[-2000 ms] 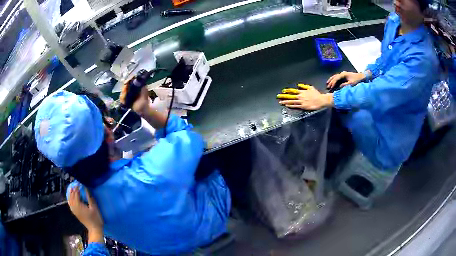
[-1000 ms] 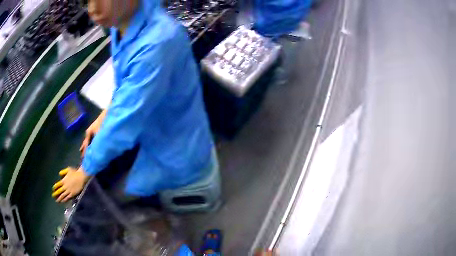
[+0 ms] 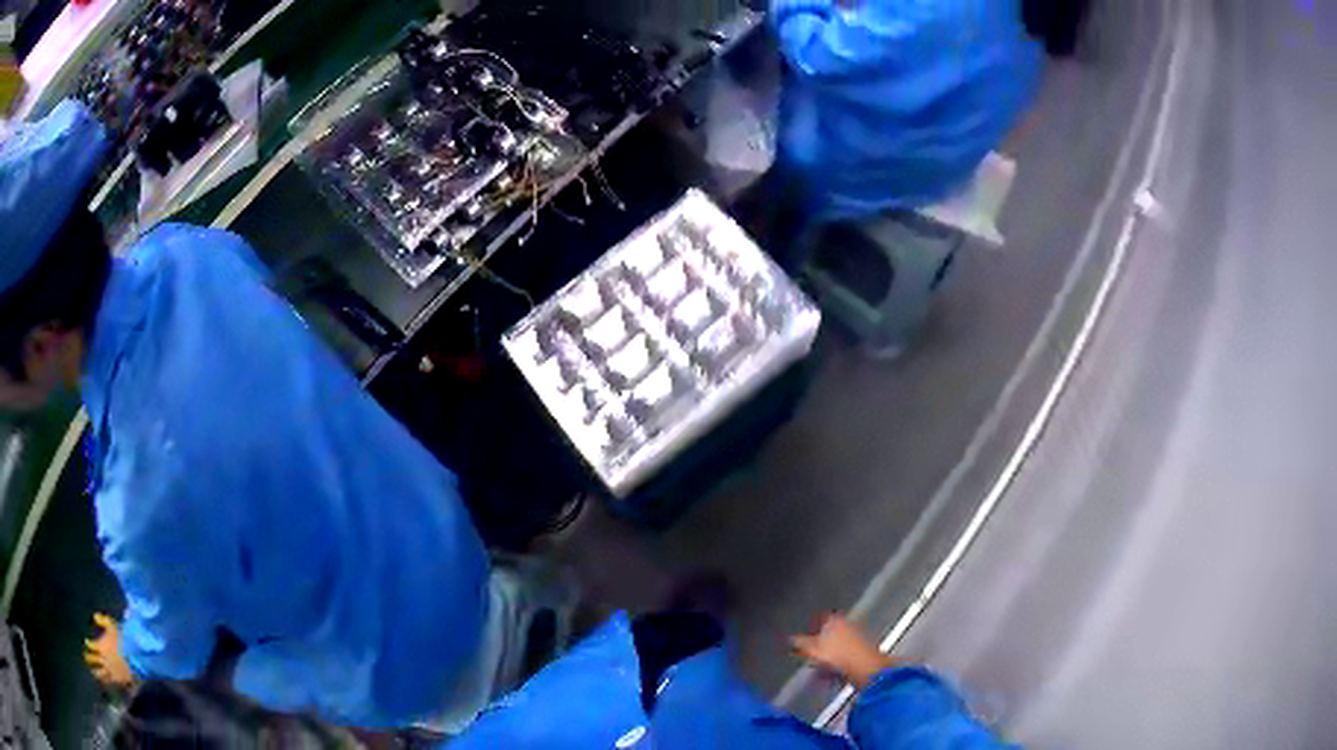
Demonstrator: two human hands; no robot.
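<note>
My right hand [image 3: 843, 649] is small and slightly blurred at the bottom, right of my blue smock [image 3: 587, 703]. It is bare, with a finger or thumb stretched out to the left, and nothing shows in it. It touches nothing. My left hand is out of the picture. The nearest thing in front of me is a white compartment tray [image 3: 623, 472] with square pockets. It lies on a dark green crate [image 3: 719, 462] beside the line, well away from my hand. Greyish parts seem to sit in its pockets, too blurred to name.
A person in a blue smock [image 3: 279, 498] sits at the bench on the left. Another seated person [image 3: 909, 95] is at the top, beside a grey stool [image 3: 873, 279]. Clear trays with wired parts [image 3: 440, 161] lie on the bench. A pale line [image 3: 1026, 440] curves along the floor.
The view has swung right and moved along the line. The blue box and bagged bulk have left the picture. The compartment tray is nearer and central. My right hand has come into view.
</note>
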